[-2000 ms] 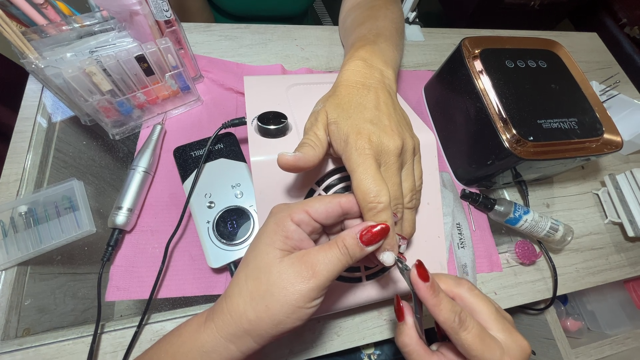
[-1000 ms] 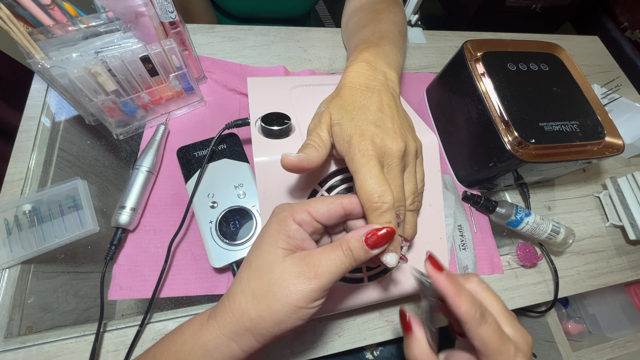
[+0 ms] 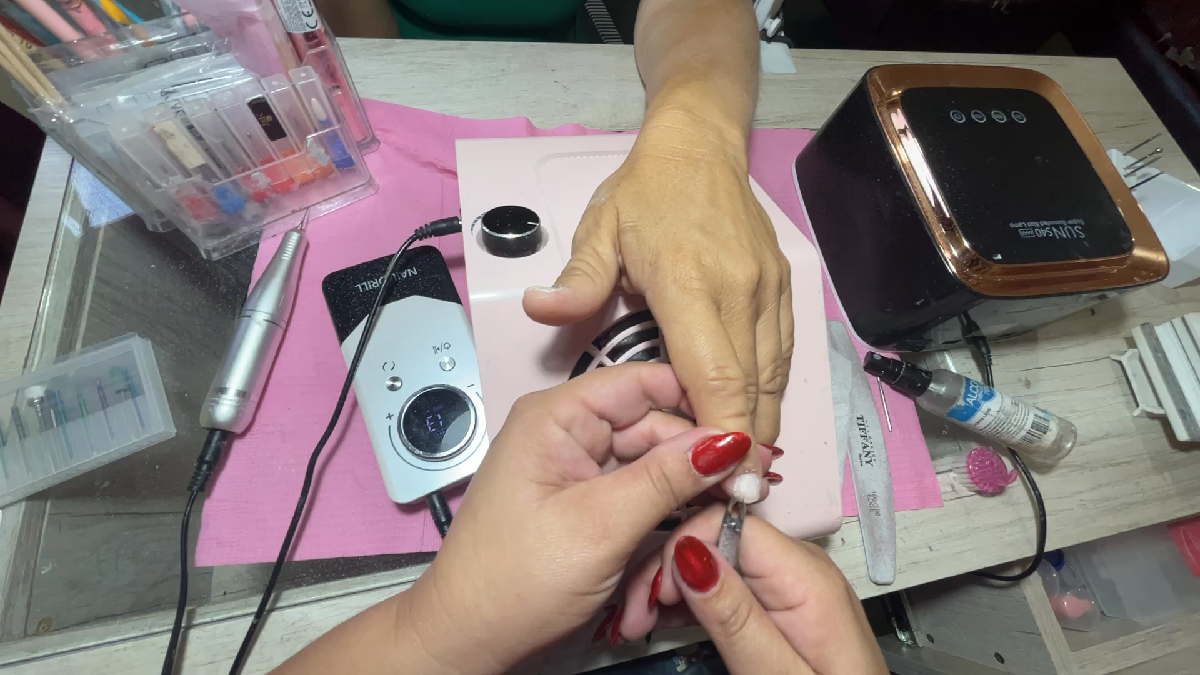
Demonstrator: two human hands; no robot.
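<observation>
My left hand [image 3: 581,497], with red nails, grips a finger of another person's hand [image 3: 703,253] near its tip. That hand lies palm down over the pink nail dust collector [image 3: 511,337], partly covering its round fan grille. In my right hand [image 3: 750,591] is a small metal tool, seemingly cuticle nippers [image 3: 732,530], its tip at the end of the held finger by the whitish nail [image 3: 746,487]. My fingers hide most of the tool, and whether its jaws touch the nail or skin is unclear.
Left are a nail drill handpiece [image 3: 253,337], its control unit [image 3: 412,394], a bit case [image 3: 84,417] and a clear organizer [image 3: 225,141]. Right are a nail lamp [image 3: 984,187], a spray bottle [image 3: 984,412], a nail file [image 3: 870,469] and a pink brush [image 3: 990,471]. Black cables cross the table.
My right hand with the metal tool has moved left and in to the held fingertip; one second ago it was apart, to the lower right. My left hand keeps its hold.
</observation>
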